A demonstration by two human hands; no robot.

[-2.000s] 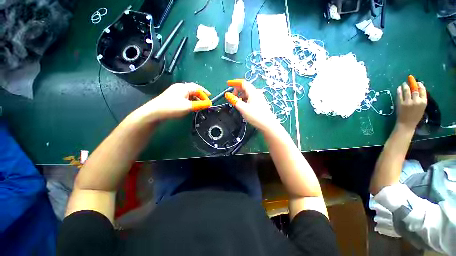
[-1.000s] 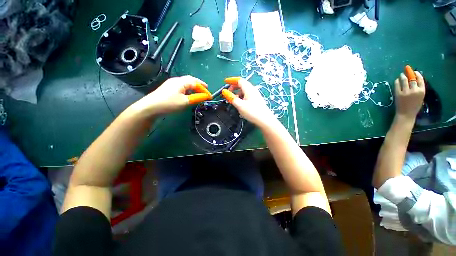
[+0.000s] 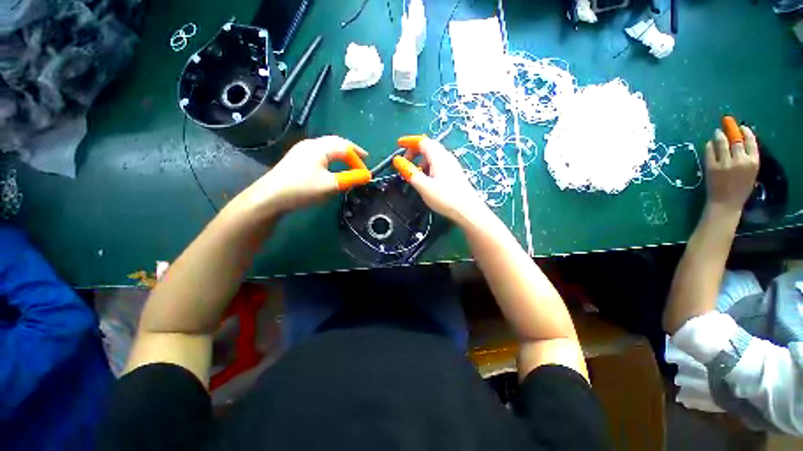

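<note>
A round black housing (image 3: 392,231) with a pale-ringed hole and small white dots on its rim lies near the bench's front edge. A thin black rod (image 3: 384,165) spans between my hands just above the housing's far rim. My left hand (image 3: 321,173), with orange finger cots, pinches the rod's left end. My right hand (image 3: 431,176), also with orange cots, pinches it further right, and the rod runs on past the fingers. Whether the rod touches the housing cannot be told.
Large black housing (image 3: 231,88) with two rods stands upper left. White wad (image 3: 362,67), white bottle (image 3: 406,62), white card (image 3: 478,55), tangled white strings (image 3: 484,123) and white bundle (image 3: 600,136) lie beyond and right. Another person's hand (image 3: 733,167) rests far right on a black part.
The whole view has shifted slightly. My hands keep nearly the same pose around the rod above the housing.
</note>
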